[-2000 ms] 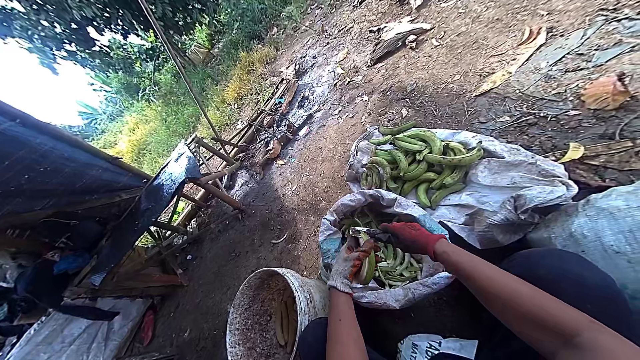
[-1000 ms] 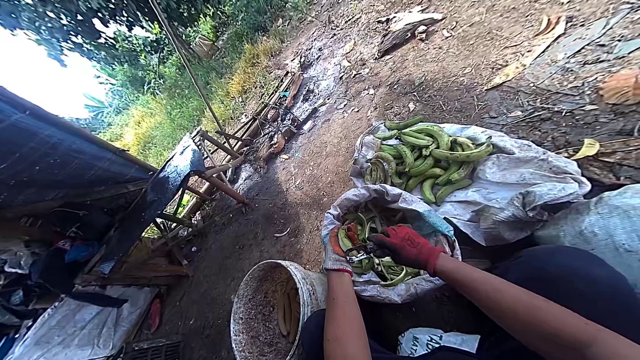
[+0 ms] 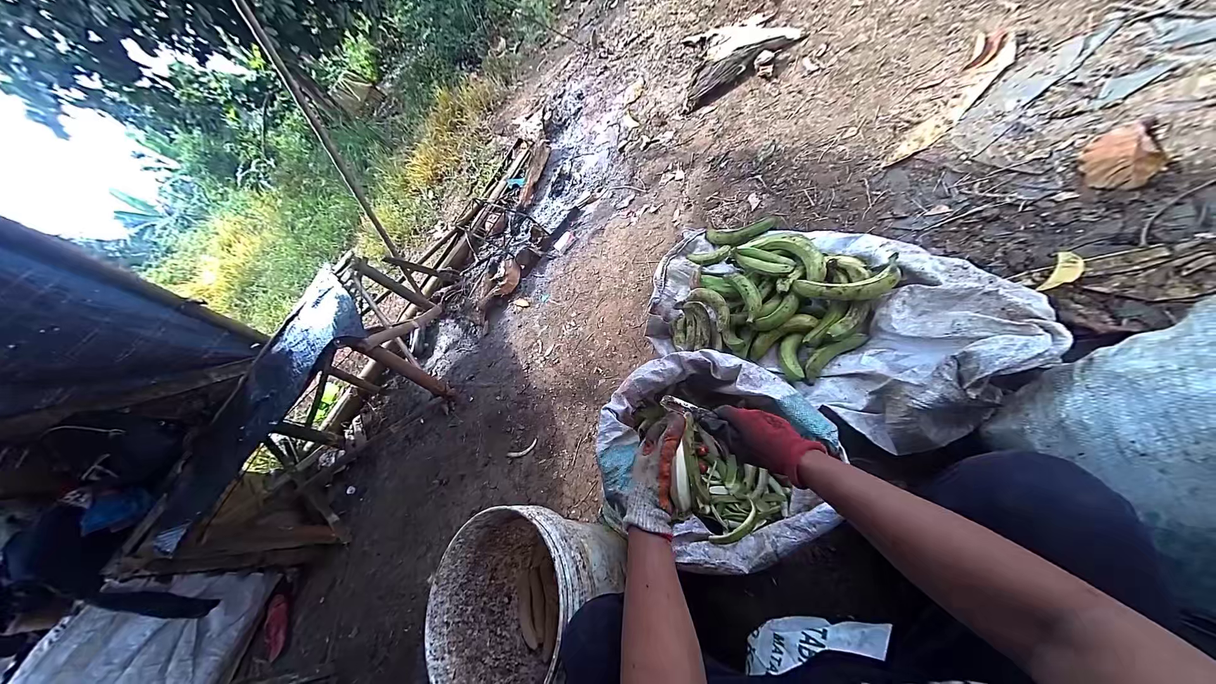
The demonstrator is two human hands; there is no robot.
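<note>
My left hand (image 3: 655, 475), in a white and orange glove, is closed around a partly peeled green banana (image 3: 681, 480) over an open woven sack (image 3: 632, 399). My right hand (image 3: 765, 439), in a red and dark glove, holds a small metal-looking tool (image 3: 686, 408) near the banana's upper end; its exact kind is unclear. Green peels (image 3: 736, 489) lie in the sack below both hands. Beyond it, a heap of unpeeled green bananas (image 3: 774, 294) rests on a second woven sack (image 3: 950, 313).
A dirty white bucket (image 3: 594, 560) holding several peeled bananas (image 3: 539, 608) stands left of the peel sack. A bulky pale sack (image 3: 1121, 418) is at the right. A wooden frame (image 3: 399, 366) and a dark tarpaulin (image 3: 104, 323) are on the left.
My right hand was lower over the peels a second ago; it is now up beside the top of the banana in my left hand. The pale flesh of the banana now shows.
</note>
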